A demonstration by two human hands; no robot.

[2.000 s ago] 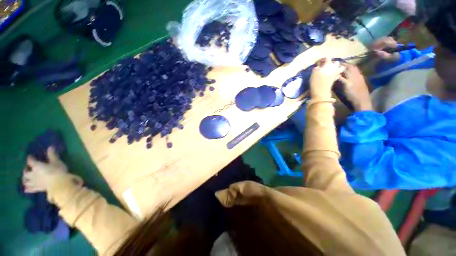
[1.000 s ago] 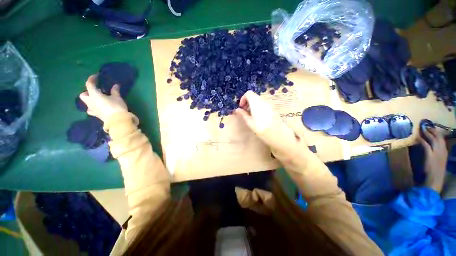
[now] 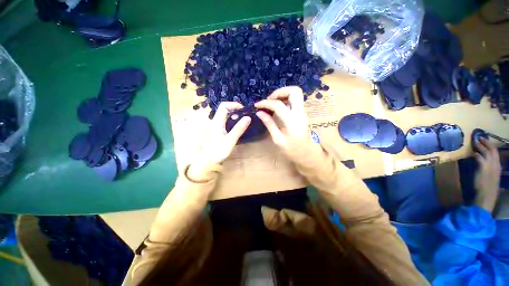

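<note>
My left hand (image 3: 226, 131) and my right hand (image 3: 282, 120) meet over the cardboard sheet (image 3: 245, 176), just below the heap of small parts (image 3: 257, 61). Between them they hold a dark oval plate (image 3: 254, 131). My left fingers grip its left side. My right thumb and fingertips press at its upper edge; whether a small part is under them is hidden. The loose plate pile (image 3: 120, 128) lies on the green surface left of the cardboard. A row of worked plates (image 3: 359, 128) lies overlapping to the right.
A clear plastic bag (image 3: 385, 61) with small dark parts stands behind the heap, beside the far plate stock (image 3: 432, 72). Another clear bag (image 3: 19, 123) is at far left. A carton of plates (image 3: 120, 226) is below the bench edge. A neighbour's hand (image 3: 487, 167) works at right.
My left hand has come from the loose plate pile onto the cardboard with a plate. My right hand has left the heap's edge and met it at the plate.
</note>
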